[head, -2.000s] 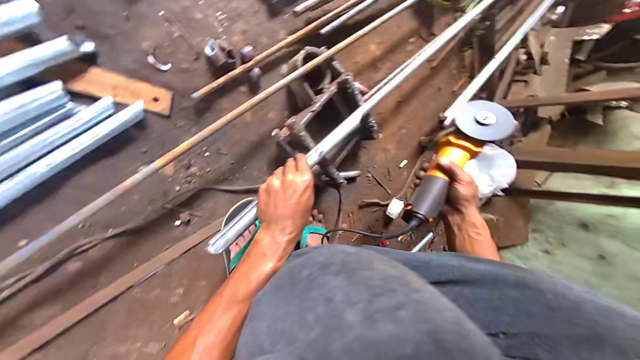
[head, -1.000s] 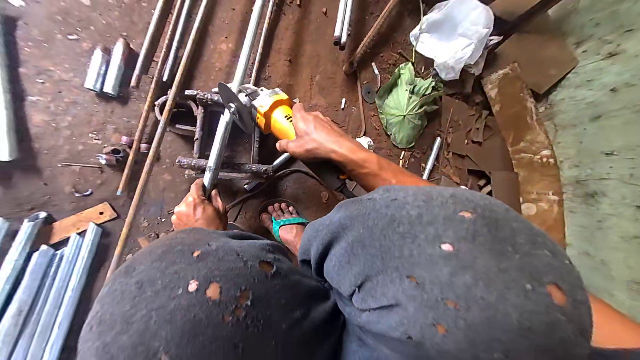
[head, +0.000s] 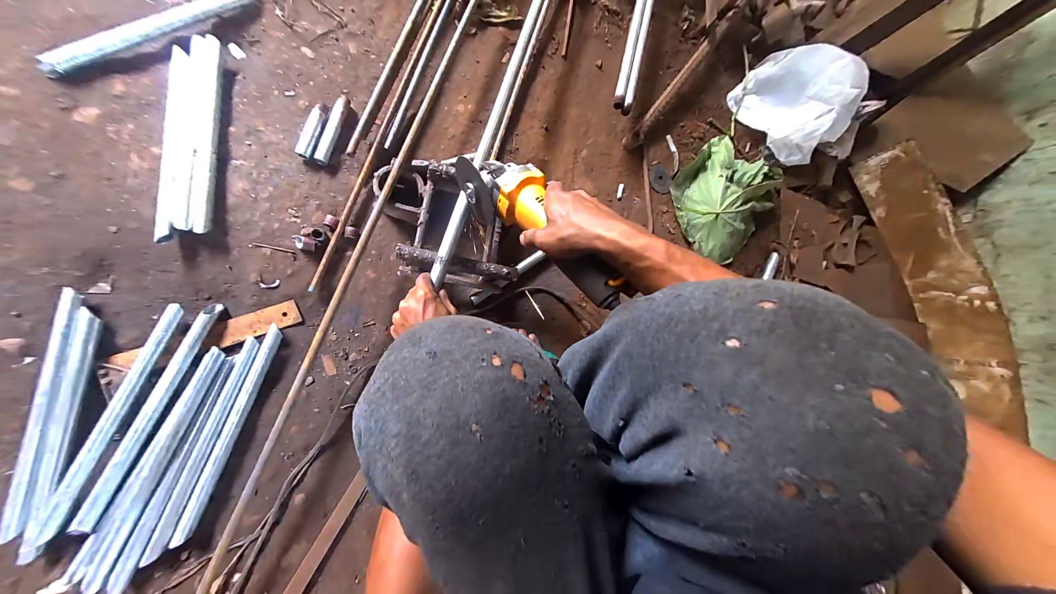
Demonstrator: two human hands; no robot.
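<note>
My left hand (head: 421, 307) grips the near end of a long galvanized steel pipe (head: 450, 235), partly hidden by my knee. The pipe lies over a rough welded metal frame (head: 458, 266) on the dirt floor. My right hand (head: 569, 221) is closed around the yellow front part of an angle grinder (head: 521, 196). The grinder's cutting disc (head: 473, 191) stands upright across the pipe, above the frame; a few faint sparks show below it. The grinder's rear body is mostly hidden beneath my right forearm.
Cut pipe pieces (head: 132, 421) lie at the lower left, more (head: 188, 140) at the upper left. Long thin rods (head: 330, 309) run left of the frame. A power cord (head: 569, 301) loops near my knees. A green leaf (head: 719, 198) and white plastic bag (head: 800, 99) lie right.
Two seconds ago the grinder was held to the right, away from the pipe; now its disc is at the pipe over the frame. The view has shifted considerably.
</note>
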